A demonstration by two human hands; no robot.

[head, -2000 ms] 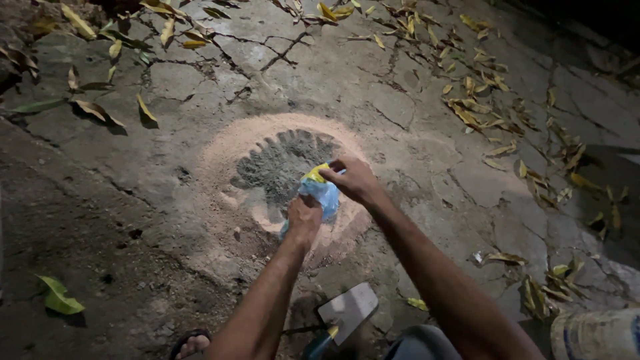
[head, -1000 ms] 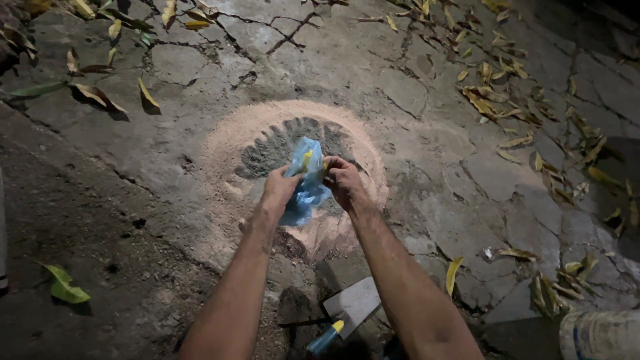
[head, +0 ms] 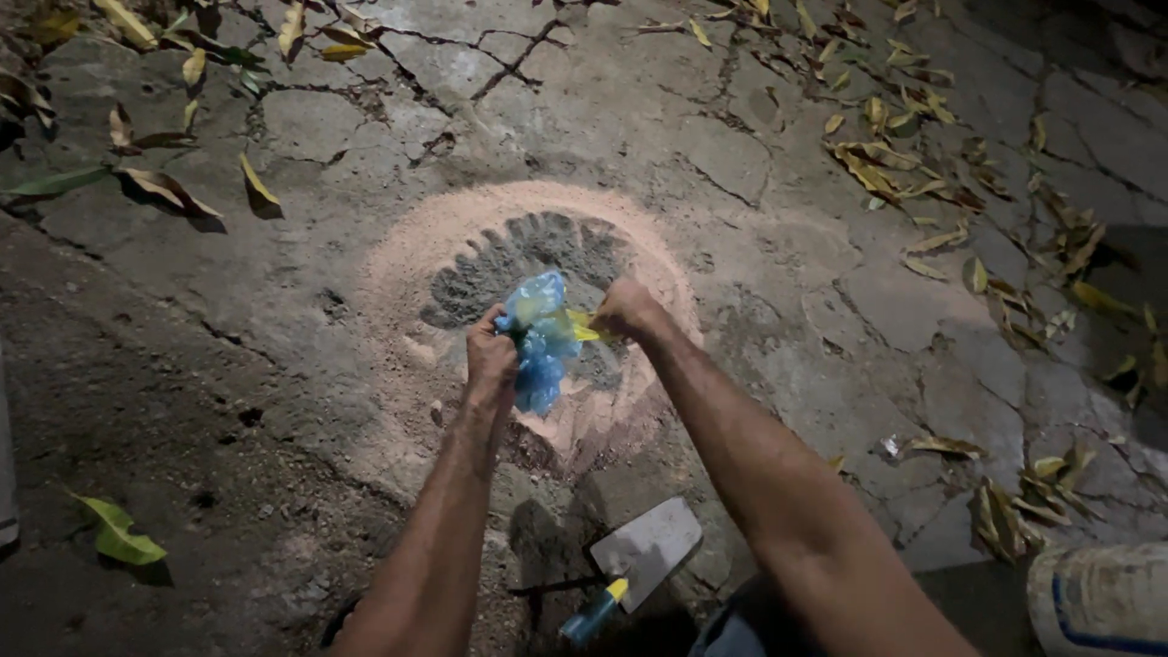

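Observation:
A crumpled blue plastic bag hangs over the middle of a ring of pinkish sand on cracked concrete. My left hand is closed on the bag's left side. Something yellow and thin sticks out of the bag's right side, and my right hand grips its outer end. Grey powder with a scalloped edge lies inside the ring, behind the bag. Nearer to me, a trowel with a blue and yellow handle lies on the ground.
Dry leaves are scattered at the right, with more at the upper left. A green leaf lies at the lower left. A stained whitish bucket stands at the lower right corner. Cracks run across the concrete.
My hands have moved apart, with the right hand now out to the bag's right. The yellow thing shows between the bag and my right hand.

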